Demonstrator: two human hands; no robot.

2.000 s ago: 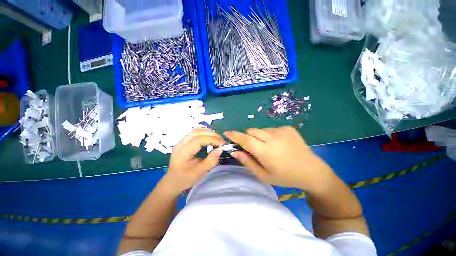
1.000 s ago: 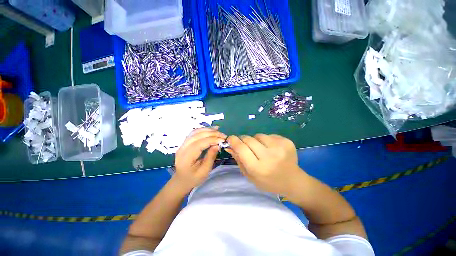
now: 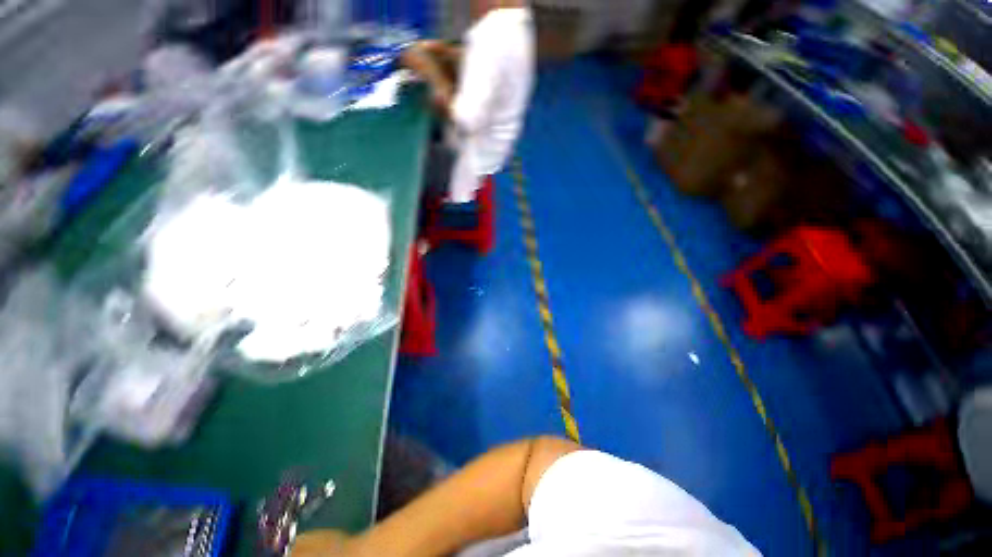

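Note:
The view is turned to the right and blurred. My right hand (image 3: 323,543) shows only in part at the bottom edge, beside the small heap of tiny dark shiny pieces (image 3: 281,509); its fingers are cut off, so what it holds cannot be told. My left hand is out of the picture. A large clear plastic bag of white parts (image 3: 277,261) lies on the green bench top. A corner of a blue tray with metal rods (image 3: 201,531) shows at the bottom left.
Another person in white (image 3: 495,87) is at the bench's far end. Red stools (image 3: 805,277) stand on the blue floor (image 3: 642,359), which has yellow-black tape lines. Shelving (image 3: 870,131) runs along the right. More clear plastic (image 3: 131,381) lies at left.
The view has swung from the bench in front to the right, along the bench and aisle. My left hand and most of my right hand have left the picture.

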